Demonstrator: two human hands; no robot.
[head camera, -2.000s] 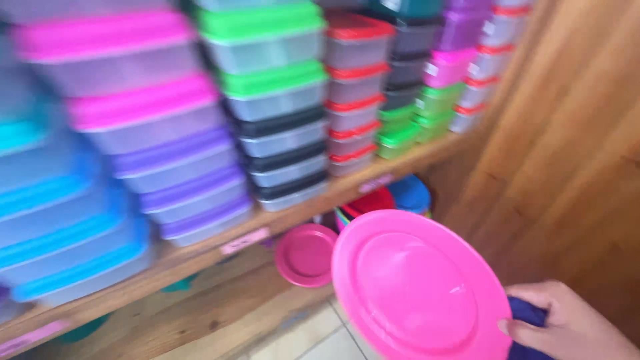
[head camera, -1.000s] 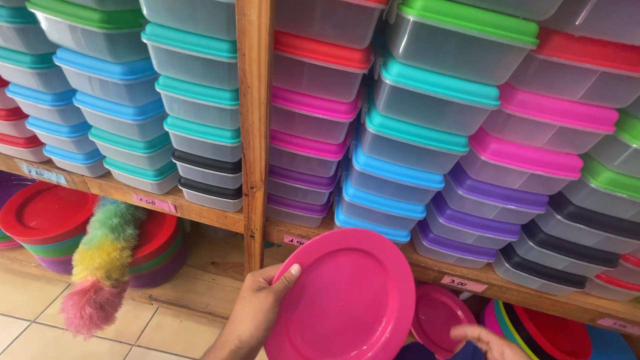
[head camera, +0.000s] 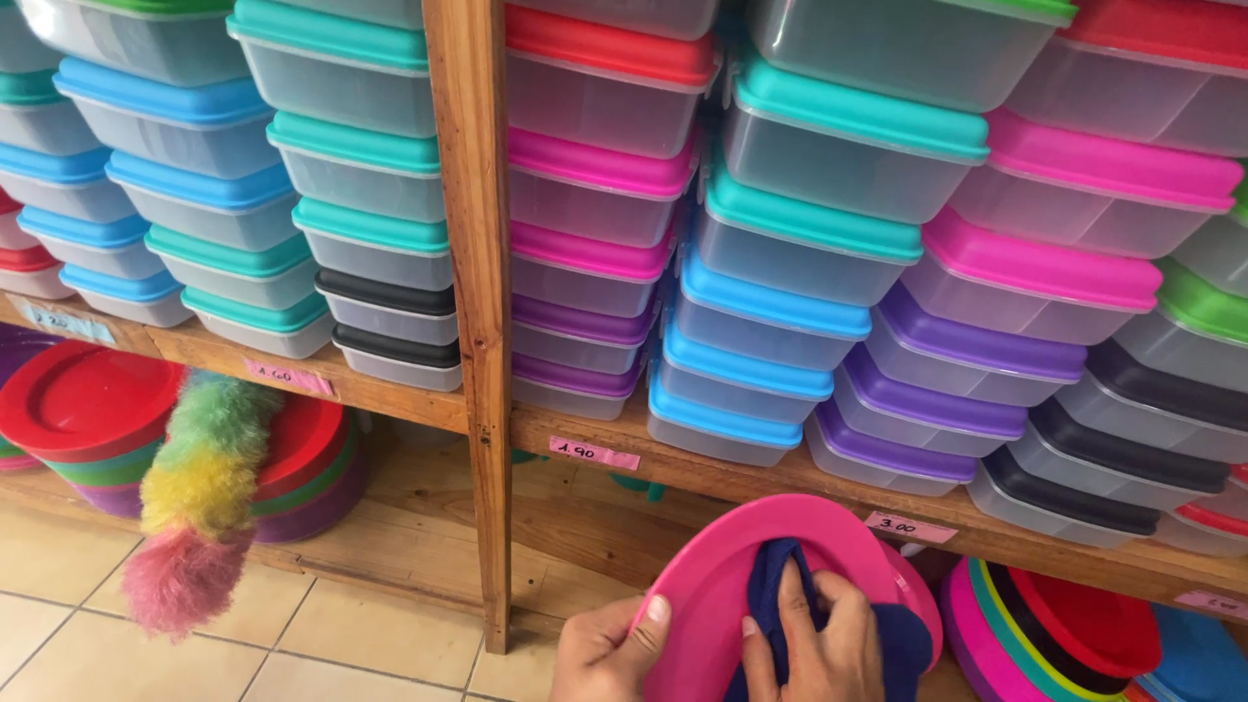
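Note:
A pink plastic plate (head camera: 702, 575) is tilted at the bottom centre, its left rim pinched by my left hand (head camera: 609, 648). My right hand (head camera: 819, 639) holds a dark blue cloth (head camera: 902, 643) bunched against the plate's face. The rim of another pink plate (head camera: 921, 604) shows just behind, to the right; whether it touches the first cannot be told. Part of the cloth hangs over the plate's right side, and the lower part of the plate is out of view.
A wooden shelf edge (head camera: 702, 478) with price tags runs above my hands, loaded with stacked lidded plastic containers (head camera: 799, 253). A wooden post (head camera: 478, 322) stands left. Coloured plastic stacks (head camera: 1053, 624) lie at lower right; a fluffy rainbow duster (head camera: 205, 487) hangs before red-lidded tubs (head camera: 88, 409).
My right hand, empty of any visible cloth and beside the plate a second ago, is now on the plate's face with the blue cloth. My left hand still holds the rim.

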